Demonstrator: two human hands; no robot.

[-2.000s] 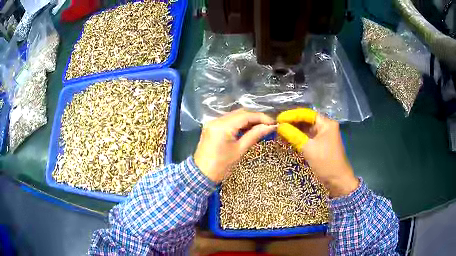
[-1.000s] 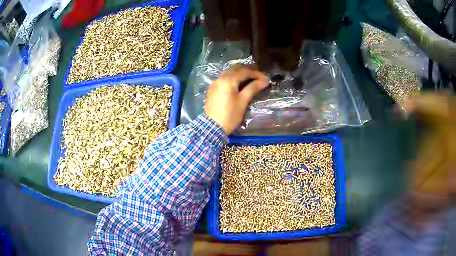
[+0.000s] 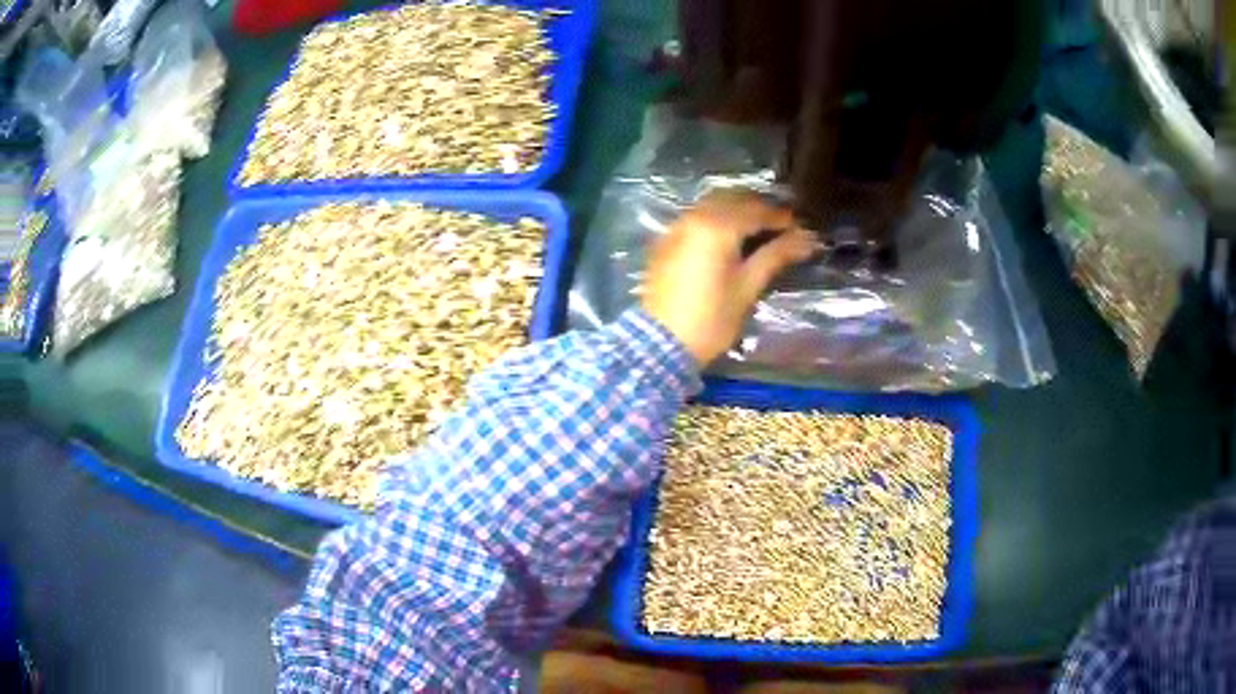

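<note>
My left hand (image 3: 725, 271) is at the dark machine head (image 3: 868, 95), over the clear plastic sheet (image 3: 868, 332). Its thumb and fingertips are close together at the machine's lower end; the hand is blurred and any part between the fingers is too small to see. My right hand is out of the picture; only its checked sleeve (image 3: 1166, 617) shows at the lower right edge. The near blue tray (image 3: 965, 542) of small pale gold metal pieces lies below the machine, its blue bottom showing in patches.
Two blue trays (image 3: 559, 271) (image 3: 569, 95) of coarser metal pieces stand at left. Filled clear bags lie at far left (image 3: 129, 258) and far right (image 3: 1118, 258). A red item (image 3: 282, 14) is beyond the left trays. A pale curved hose-like thing (image 3: 1166, 68) is at upper right.
From both hands meeting above the near tray, my left hand went up to the machine and my right hand moved right, out of view. The whole view has shifted, so things sit further right.
</note>
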